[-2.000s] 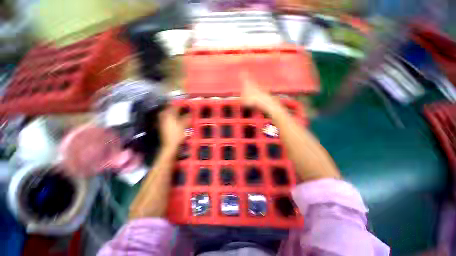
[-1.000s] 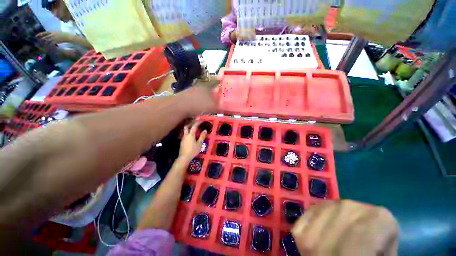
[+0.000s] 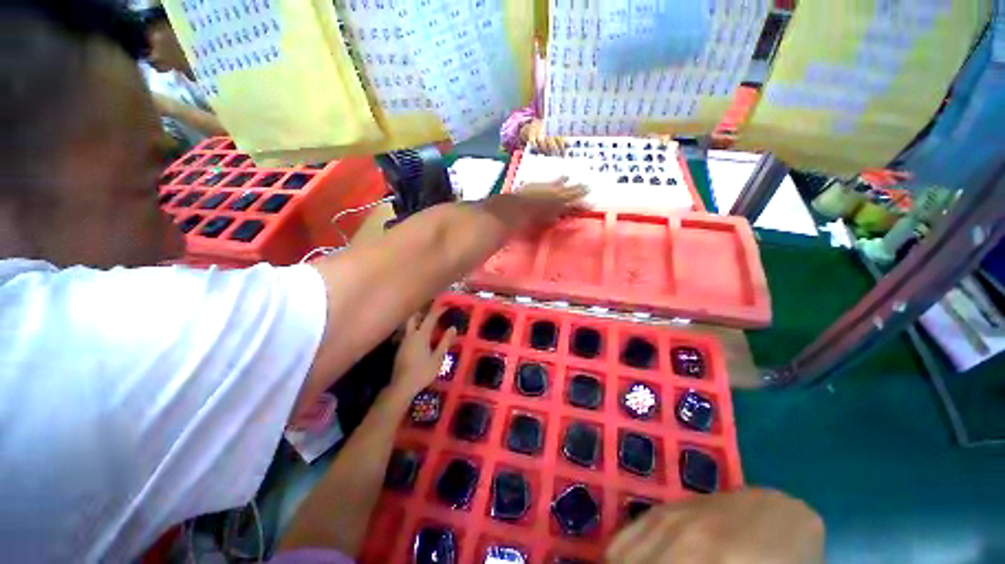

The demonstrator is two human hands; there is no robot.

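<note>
A red-orange compartment tray (image 3: 554, 413) lies in front of me with strapless watch heads in its square pockets. Most screens are black. One lit watch screen (image 3: 640, 400) shows a dotted display at the right; two more are lit at the left edge. My left hand (image 3: 417, 358) lies at the tray's left edge, its fingers over the upper left pockets; I cannot tell if it grips the rim or a watch. My right hand (image 3: 722, 529) is curled over the tray's lower right corner, back of the hand up, cut by the bottom edge; its fingertips are hidden.
Another person in a white T-shirt (image 3: 165, 386) leans in from the left, an arm (image 3: 430, 248) reaching across the wide-pocket tray (image 3: 689, 264) towards the white parts tray (image 3: 606, 182). Stacked trays (image 3: 237, 198) stand left. A metal frame (image 3: 882, 303) crosses the right. Paper sheets (image 3: 650, 72) hang above.
The other person's arm has reached further over the wide-pocket tray, and their head and shoulder now show. The view has tilted up. My hands have stayed at much the same places on the tray.
</note>
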